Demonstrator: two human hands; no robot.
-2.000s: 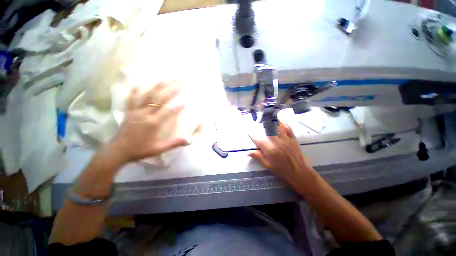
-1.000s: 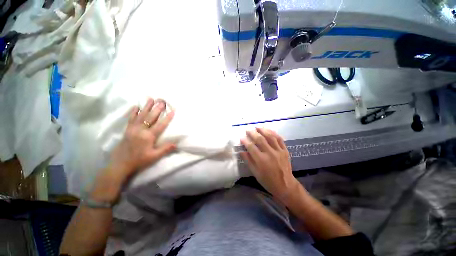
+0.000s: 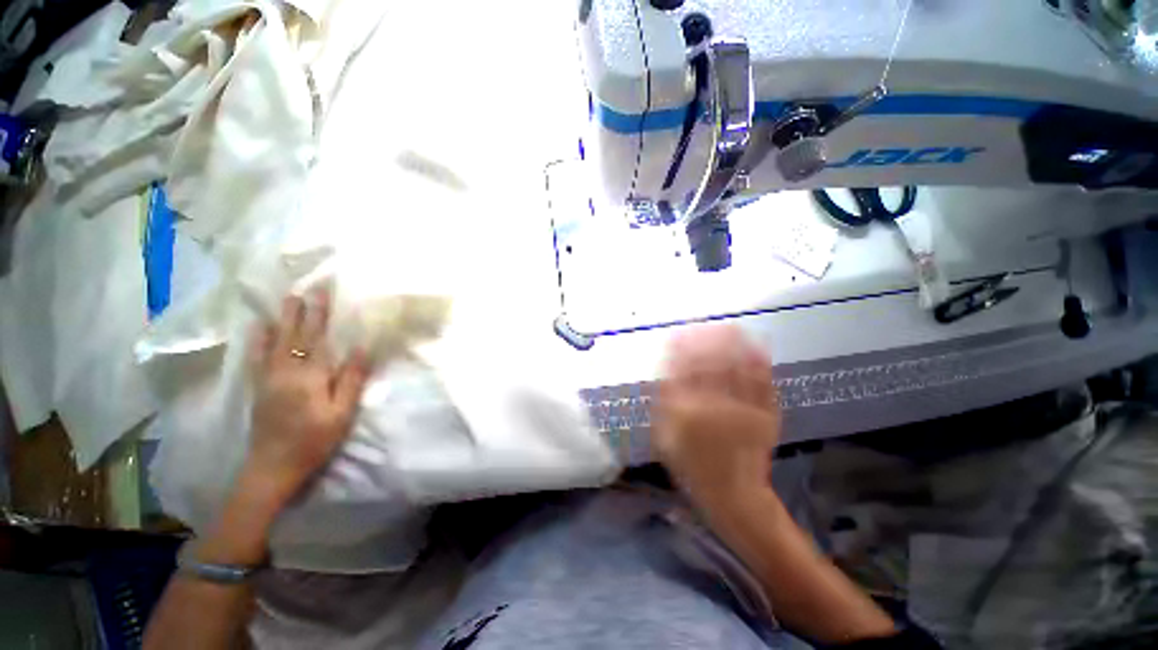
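Observation:
A cream-white cloth piece (image 3: pixel 508 394) lies left of the needle area and hangs over the table's front edge. It glares white near the lamp. My left hand (image 3: pixel 305 381) lies on the cloth at the left, fingers apart, with a ring and a wrist band. My right hand (image 3: pixel 718 394) is blurred over the table's front edge, right of the cloth and apart from it; its fingers look bent, and I cannot tell if they hold anything. The white sewing machine (image 3: pixel 940 83) with a blue stripe stands at the upper right. Glare hides its needle.
Black-handled scissors (image 3: pixel 870 203) lie partly under the machine head. Snips (image 3: pixel 975 298) lie to their right, with a pale strip between. A blue strip (image 3: pixel 159 252) shows among crumpled cloth (image 3: pixel 76 292) at left. A printed scale (image 3: pixel 876 377) runs along the front edge. A blue bin (image 3: pixel 121 590) is lower left.
My left hand has moved left on the cloth. My right hand has moved a little right, away from the cloth's edge. The cloth has shifted, baring more of the table beside the needle area.

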